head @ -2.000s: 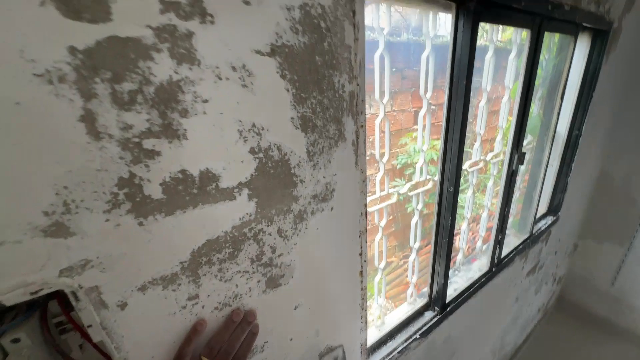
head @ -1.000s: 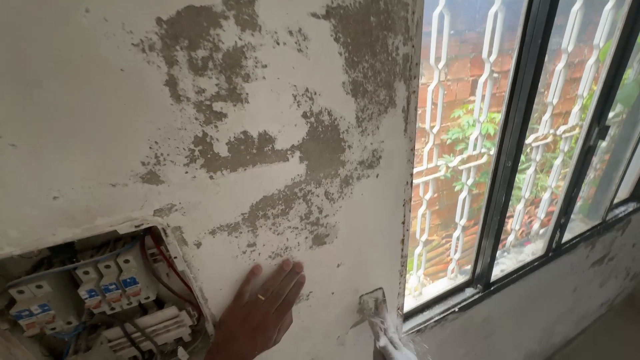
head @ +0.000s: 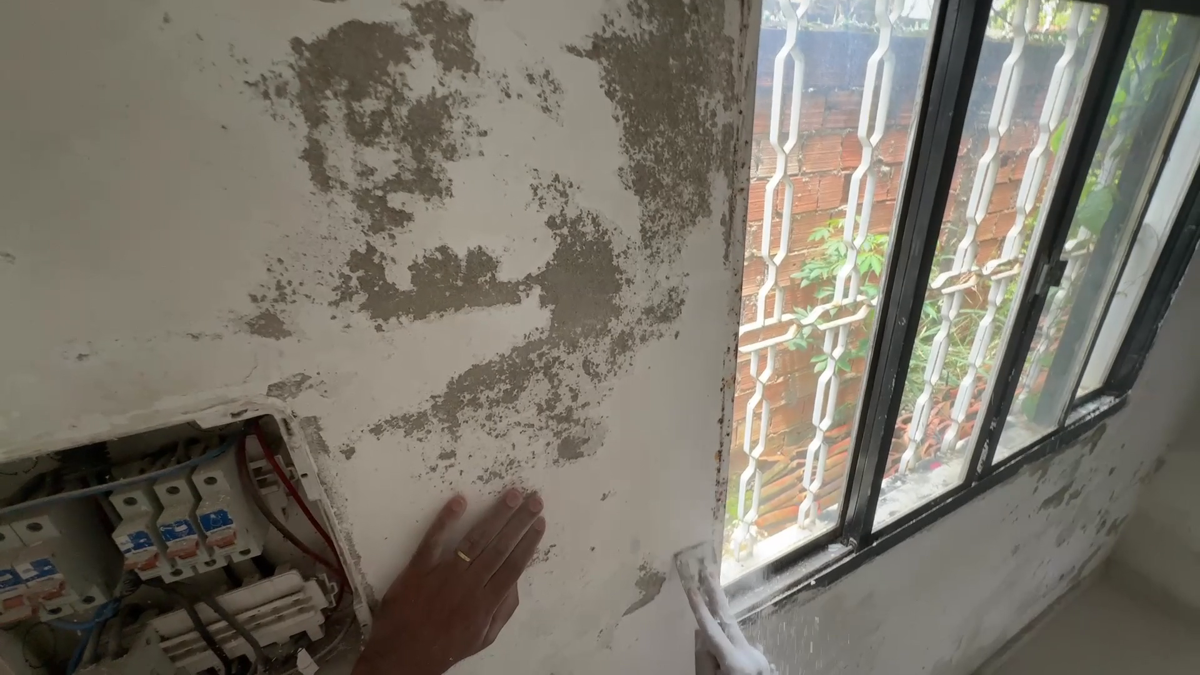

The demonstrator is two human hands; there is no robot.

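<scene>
My left hand (head: 459, 586), with a ring on one finger, lies flat on the plastered wall (head: 647, 450), just right of the open electrical box. Low in the view, by the window's lower left corner, my right hand (head: 736, 652) is partly in sight, coated in white dust. It holds a dusty scraper-like tool (head: 698, 581) against the wall's edge; the tool's exact kind is unclear. Fine white bits fall beside it. Grey patches (head: 581, 272) show where the white coat is gone from the wall above both hands.
An uncovered electrical box (head: 328, 525) with circuit breakers (head: 178, 525) and loose wires is at the lower left. On the right is a black-framed window (head: 923, 272) with white metal bars (head: 858, 187); a brick wall (head: 816, 178) and plants stand outside.
My right hand and the tool, out of view two seconds ago, now show at the wall's edge beside the window. One second ago the tool was on the wall face. My left hand stays on the wall.
</scene>
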